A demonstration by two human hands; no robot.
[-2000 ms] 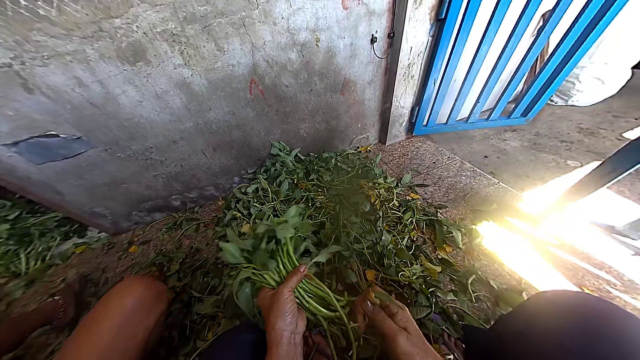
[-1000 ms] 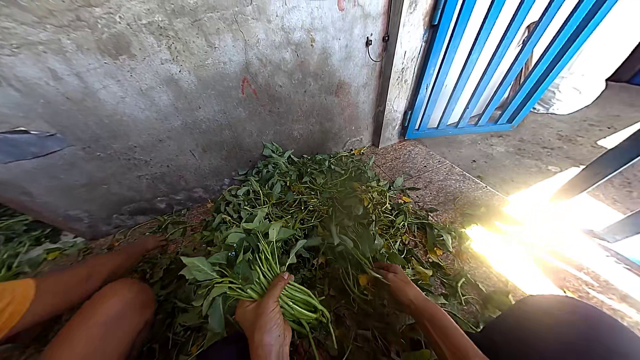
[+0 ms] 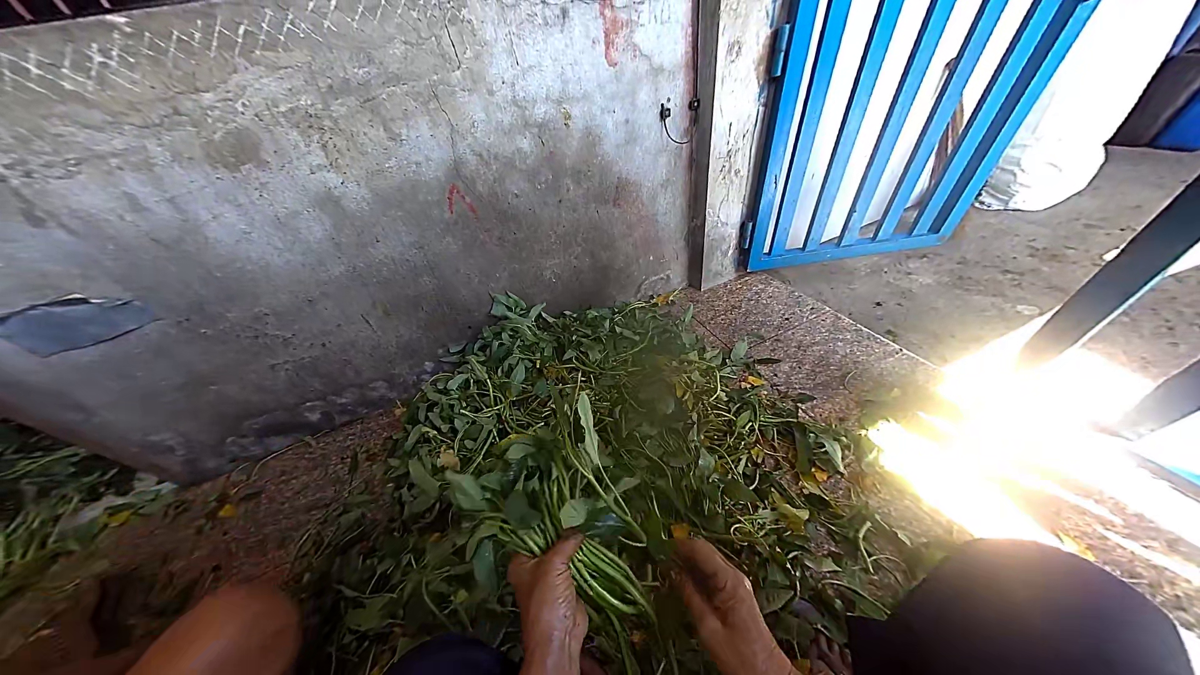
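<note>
My left hand (image 3: 550,595) is closed around a bunch of leafy green stems (image 3: 600,572), its leaves pointing up and its thick stem ends toward the lower right. Just right of the bunch is my right hand (image 3: 722,600), thumb and fingers close together beside some leaves; whether it pinches a stem cannot be made out. Under and beyond both hands spreads a large heap of loose leafy greens (image 3: 600,361), with some yellow leaves mixed in.
A stained concrete wall (image 3: 328,187) rises behind the heap. A blue barred metal gate (image 3: 844,253) stands at the upper right beside a white sack (image 3: 1050,159). More greens (image 3: 56,506) lie at far left, near another person's bare knee (image 3: 225,628). Strong sunlight glares at right.
My right hand has come back beside the bunch from farther right. The other person's forearm, seen reaching to the heap at left one second ago, is out of sight there.
</note>
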